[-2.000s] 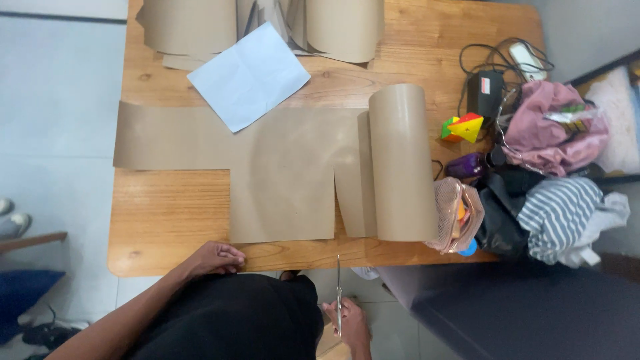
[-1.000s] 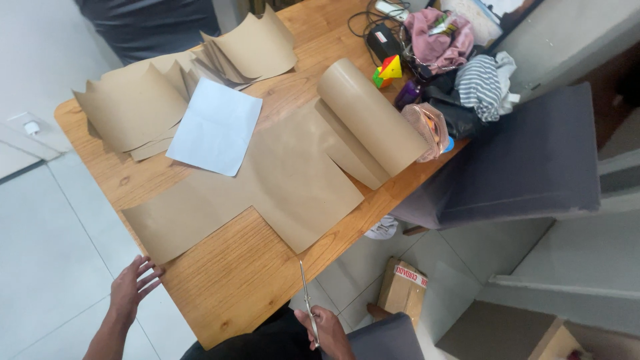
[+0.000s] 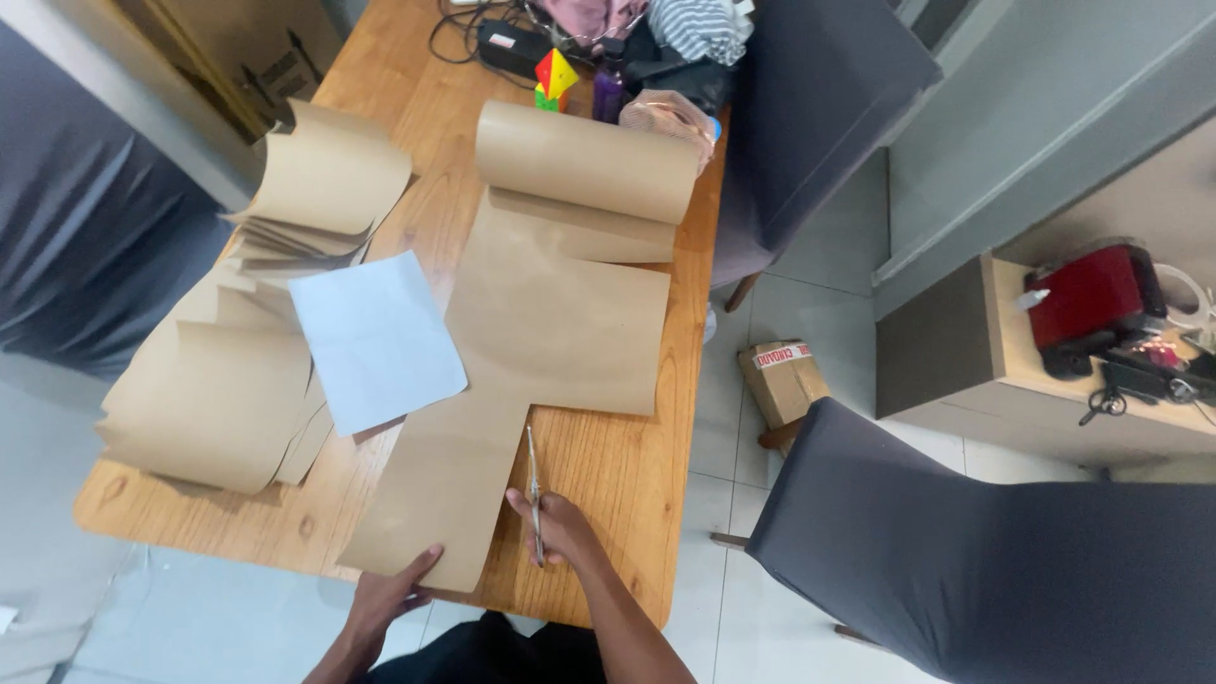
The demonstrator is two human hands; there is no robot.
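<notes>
My right hand point(image 3: 556, 527) holds a pair of metal scissors point(image 3: 534, 484) over the bare wood just right of the long strip of brown kraft paper point(image 3: 560, 332). My left hand point(image 3: 391, 589) is at the near end of that strip, thumb on top and fingers at the table's edge. The paper has a cut-out corner and a slit near its roll point(image 3: 589, 161), which lies at the far end. A white sheet of paper point(image 3: 375, 337) overlaps the strip's left side. Stacked, curled pieces of brown paper point(image 3: 228, 399) lie to the left.
On the far end of the wooden table point(image 3: 617, 522) are a colourful twisty puzzle point(image 3: 554, 76), a black power adapter point(image 3: 511, 47), a purple bottle point(image 3: 609, 90), a pink mesh pouch point(image 3: 670, 123) and clothes. Grey chairs point(image 3: 883, 532) and a taped cardboard box point(image 3: 784, 380) stand at the right.
The view has turned and moved round the table. My left hand, off the paper a second ago, now touches the strip's end. My right hand has brought the scissors from beyond the edge to over the table.
</notes>
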